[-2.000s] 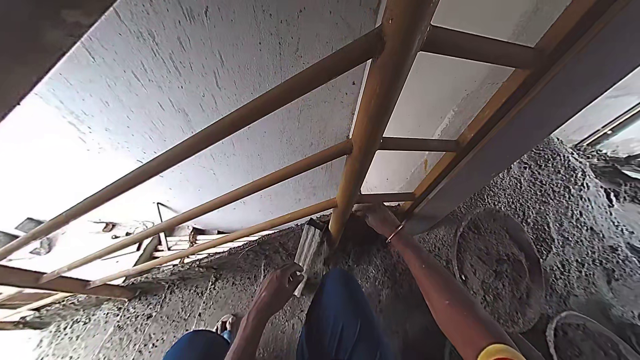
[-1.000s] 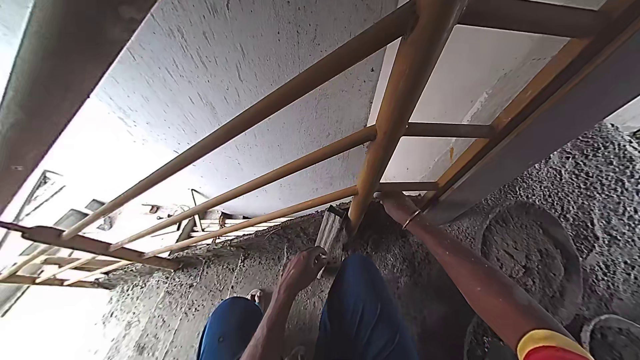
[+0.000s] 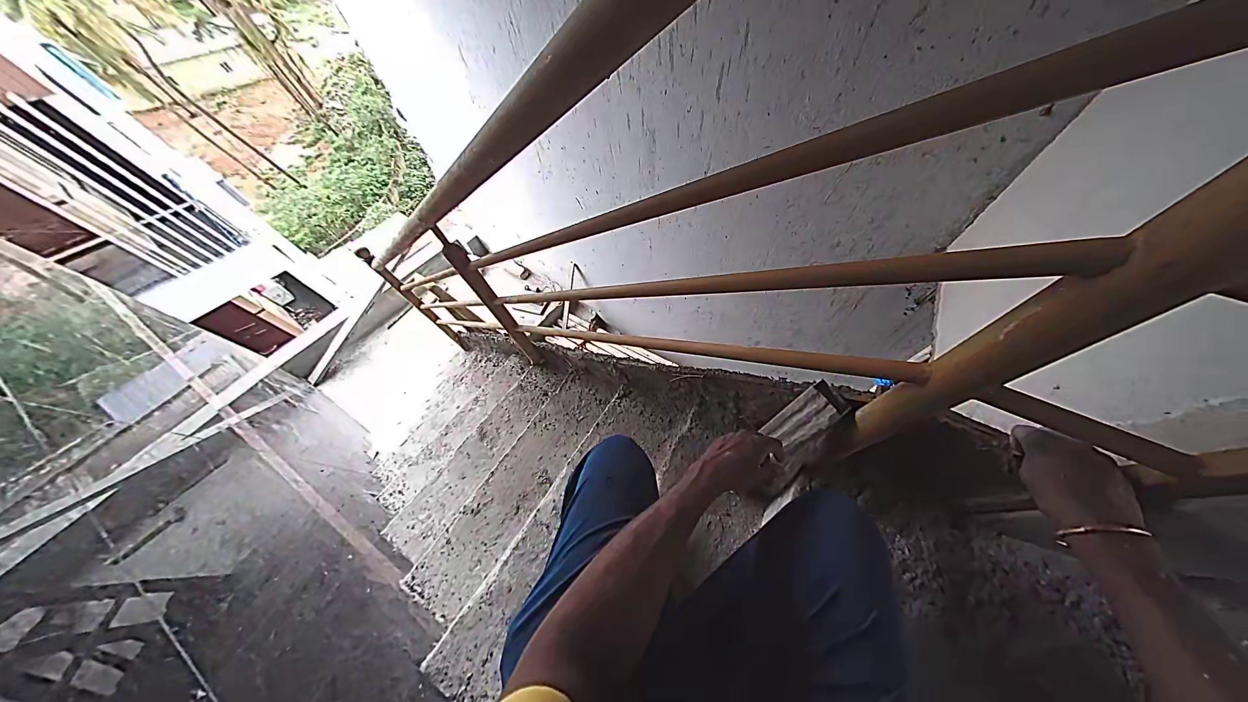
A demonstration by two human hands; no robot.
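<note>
My left hand (image 3: 736, 463) rests at the edge of a grey, cement-stained board (image 3: 807, 421), just left of the foot of a thick tan railing post (image 3: 1004, 336). Its fingers are bent, and whether they grip the board is unclear. On the other side of the post, my right hand (image 3: 1072, 478), with a thin bangle at the wrist, is at the low end of the railing, near a lower rail (image 3: 1082, 429). The fingers are curled and partly in shadow, so what they hold cannot be told. Rough mortar lies between the two hands.
Rough concrete steps (image 3: 526, 468) descend to the left beside the tan pipe railing (image 3: 721, 271). A speckled wall (image 3: 702, 127) stands behind the railing. My knees in blue trousers (image 3: 819, 585) are bent under my arms. Broken tile pieces (image 3: 141, 609) lie on the lower floor.
The view has swung far to the left, bringing the stairs and greenery in. Both hands stay low on either side of the post. The round pans of mortar seen earlier are out of view.
</note>
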